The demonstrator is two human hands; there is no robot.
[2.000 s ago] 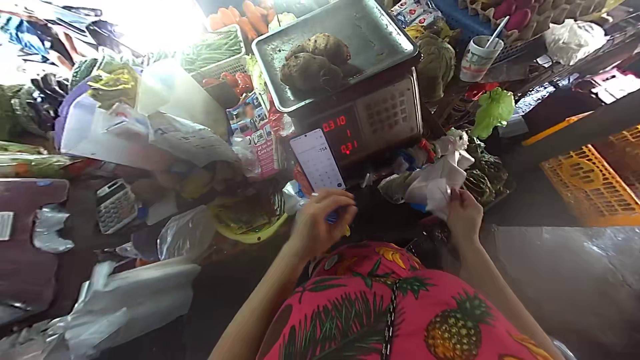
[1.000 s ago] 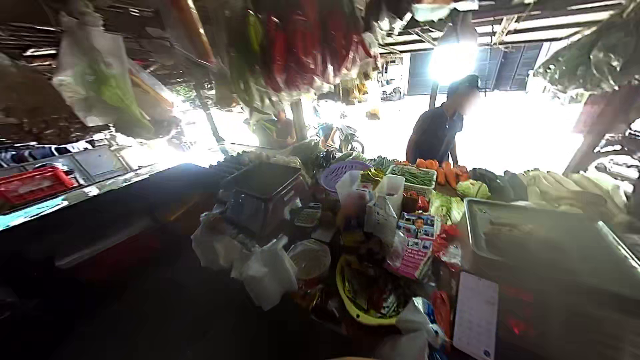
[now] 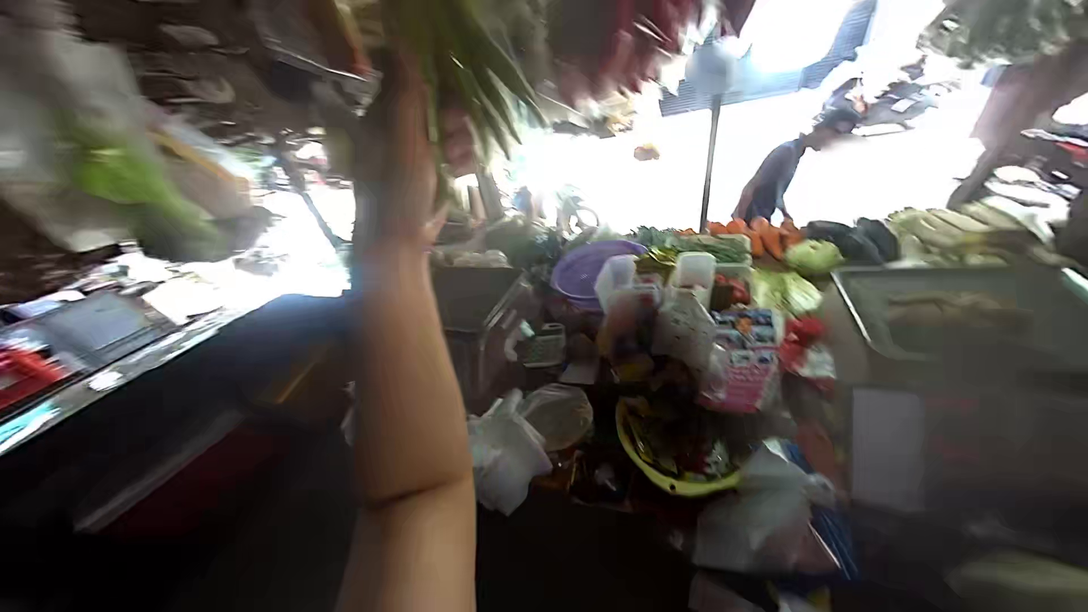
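My left hand (image 3: 438, 144), blurred, is raised at the top, its forearm rising through the left-centre of the view. Its fingers are beside a hanging bunch of long green leaves (image 3: 463, 64); blur hides whether they close on it. My right hand is out of view. Right of the arm stand a purple plastic basket (image 3: 586, 265), a small calculator (image 3: 545, 345) and white plastic bags (image 3: 503, 446). A yellow-rimmed basket (image 3: 680, 487) sits lower down. At the right, a metal weighing tray (image 3: 867, 327) holds something brownish, with a pale phone (image 3: 886, 450) below it.
Hanging bags, one with green vegetables (image 3: 127, 174), crowd the upper left. Carrots (image 3: 765, 236), a cabbage (image 3: 813, 256) and pale long vegetables (image 3: 952, 234) line the back of the stall. Behind them are a pole (image 3: 711, 161) and a person (image 3: 772, 178) leaning forward.
The view has swung up and left since two seconds ago. My left arm, out of view one second ago, is now raised to the hanging leaves. The person behind the stall now leans forward.
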